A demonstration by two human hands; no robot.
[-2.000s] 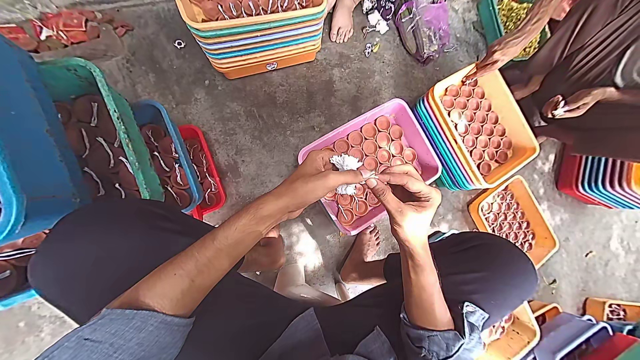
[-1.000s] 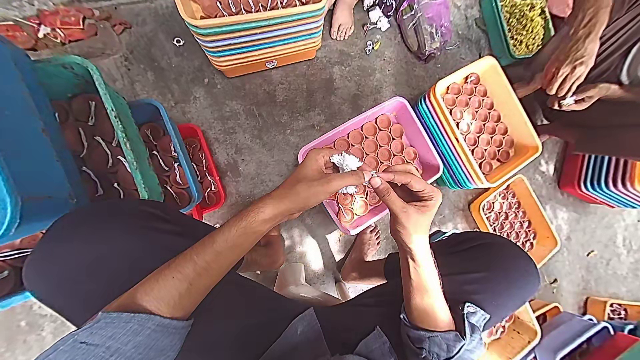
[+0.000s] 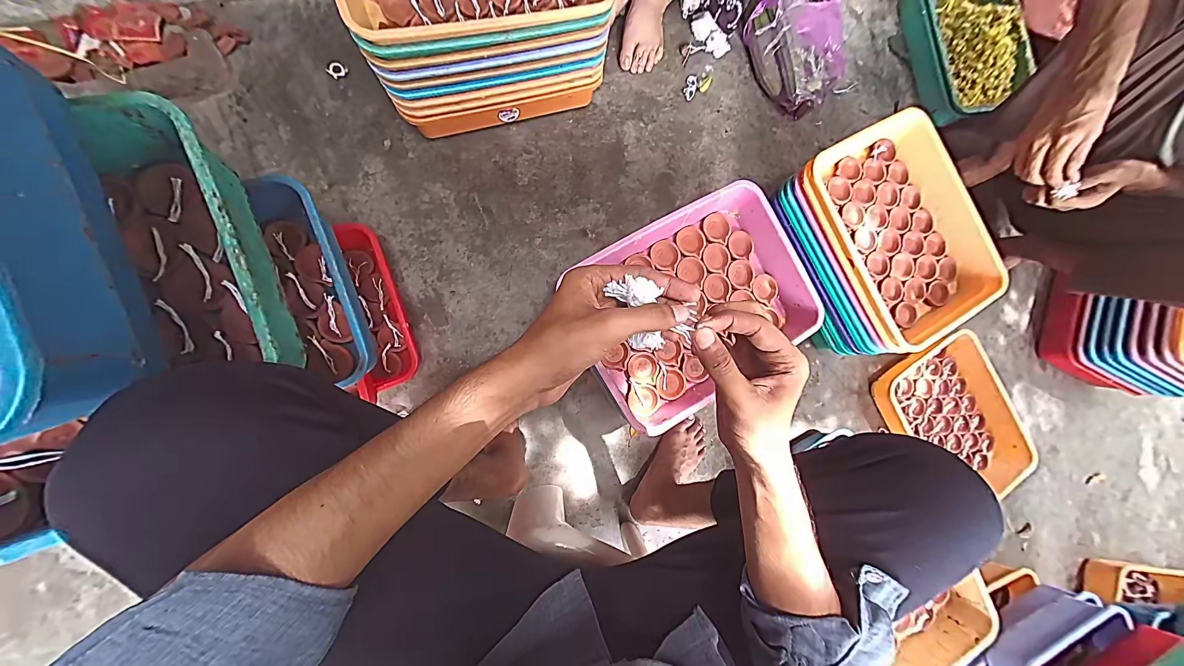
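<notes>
My left hand (image 3: 592, 324) is closed around a bundle of white cotton wicks (image 3: 635, 290), whose ends stick out above and below the thumb. Close beside it, my right hand (image 3: 754, 365) has thumb and forefinger pinched at the bundle's tip; whether a single wick is between them is too small to tell. Both hands are above a pink plastic tray (image 3: 592, 250) of small round clay lamps (image 3: 690, 240). A few lamps at the tray's near end, such as this one (image 3: 642, 367), seem to hold wicks; my left hand hides part of the tray.
Stacked trays with clay lamps (image 3: 962, 222) stand at right, an orange tray (image 3: 1008, 407) below them. Another stack (image 3: 490, 102) is at the top. Blue, green and red containers (image 3: 393, 305) line the left. A co-worker's hands (image 3: 1073, 157) hold something white. A purple bag (image 3: 795, 55) lies on the floor.
The co-worker's hand has moved from the yellow tray at right back to their other hand over their lap. My own hands stay close together above the pink tray.
</notes>
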